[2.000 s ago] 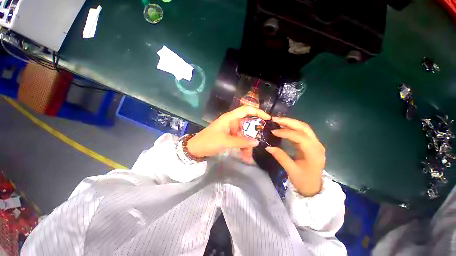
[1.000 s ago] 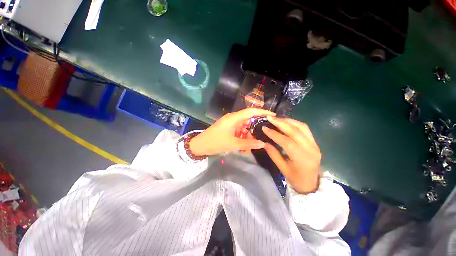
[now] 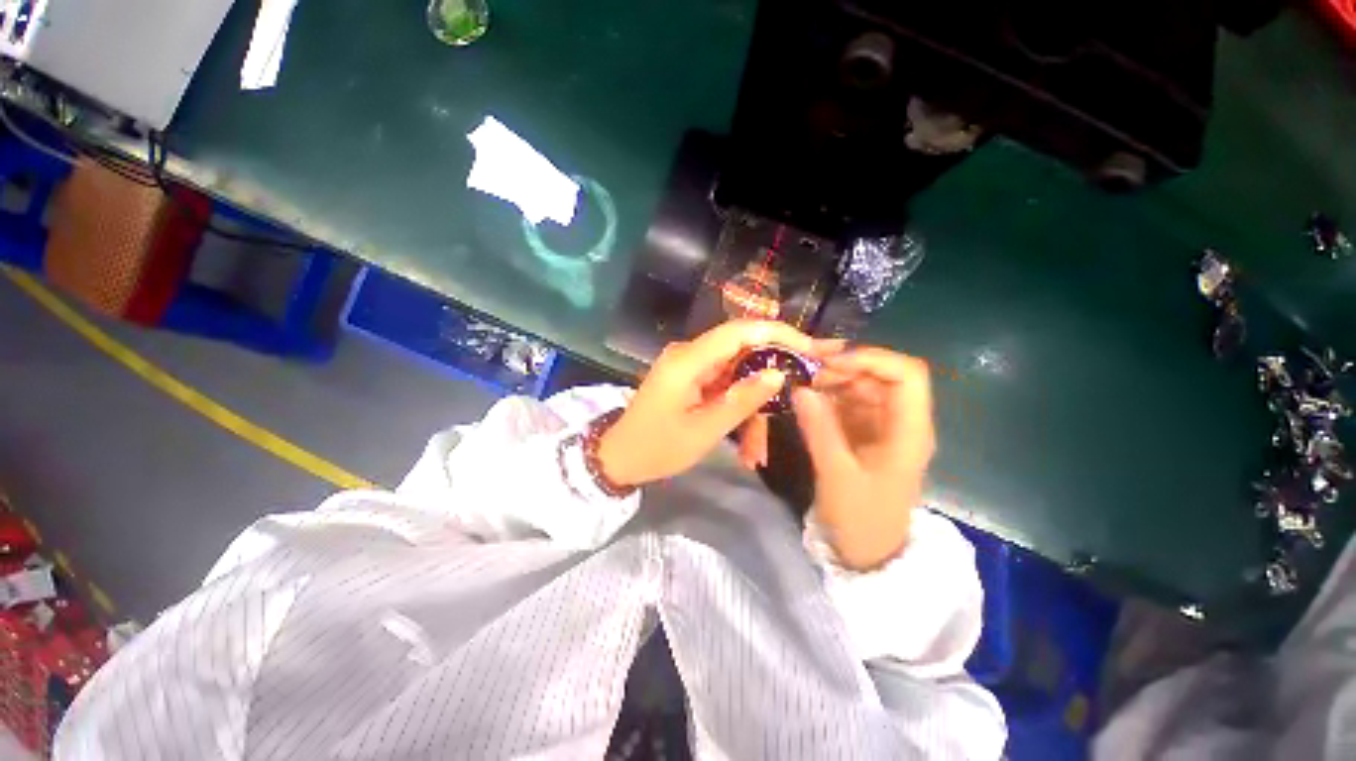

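A round dark-faced unit with a bright edge (image 3: 775,366) is held between both hands in front of my coat. My left hand (image 3: 687,405) grips it from the left, with the thumb on its face. My right hand (image 3: 875,440) has its fingertips at the unit's right edge. The fingers hide part of it. Just beyond the hands is the dark plate (image 3: 772,268) with red laser lines on it. A dark strap-like piece hangs below the unit; what it is I cannot tell.
The black stand (image 3: 982,75) rises beyond the plate. Crinkled clear film (image 3: 877,271) lies to its right. A loose heap of silver-and-black pieces (image 3: 1303,446) is at far right. White paper (image 3: 521,171) and a pale green ring (image 3: 598,223) lie left. A blue bin (image 3: 431,335) sits below the edge.
The unit showed a white and silver side at first and now shows its dark round face. The left thumb has moved onto the face, and the right hand has shifted slightly left.
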